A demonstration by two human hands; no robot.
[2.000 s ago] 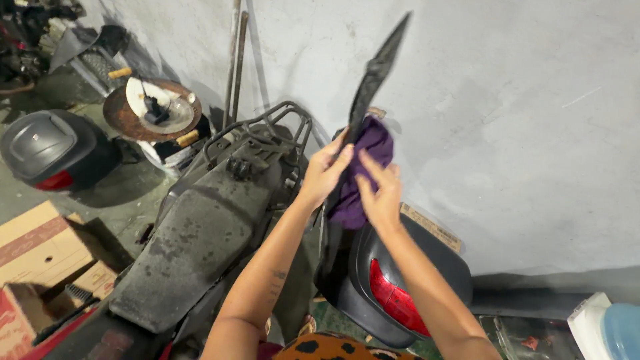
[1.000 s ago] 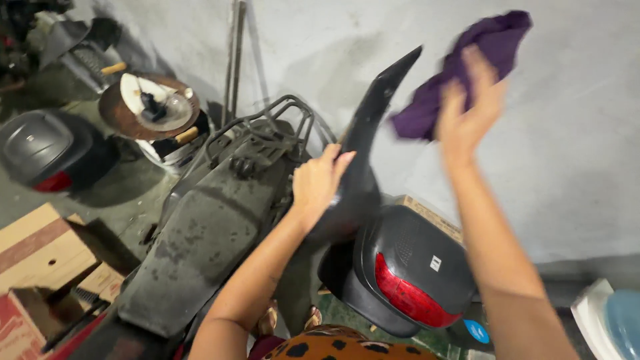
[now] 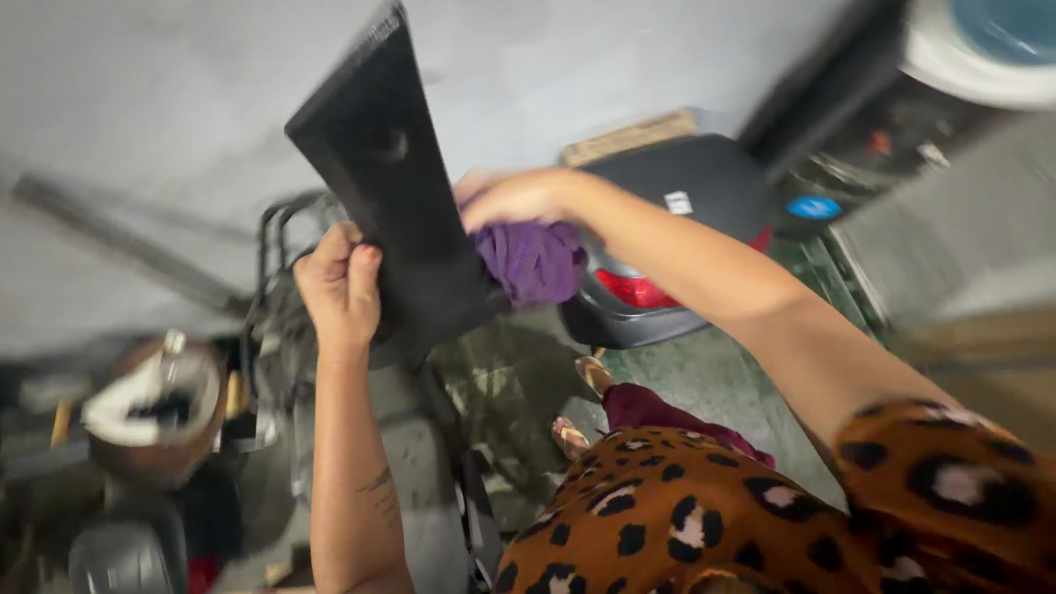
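A black plastic panel point(image 3: 412, 190), perhaps a motorcycle body part, stands tilted in front of me. My left hand point(image 3: 342, 280) grips its left edge, thumb on the near face. At the panel's right edge, my right hand point(image 3: 516, 198) holds a bunched purple cloth point(image 3: 536, 260) against or close beside it; the fingers are blurred and partly hidden. Behind the right forearm sits a black top case point(image 3: 701, 173) with a red reflector.
The grey wall point(image 3: 561, 58) rises behind the panel. A motorcycle's rear rack point(image 3: 272, 239) is at the left, above a round brown tray point(image 3: 157, 437) bearing things. Another black case point(image 3: 128, 553) lies lower left. A white and blue container point(image 3: 982, 58) stands upper right.
The purple cloth, held out in the air to the right of the panel one second ago, is now at the panel's right edge. The view has turned strongly.
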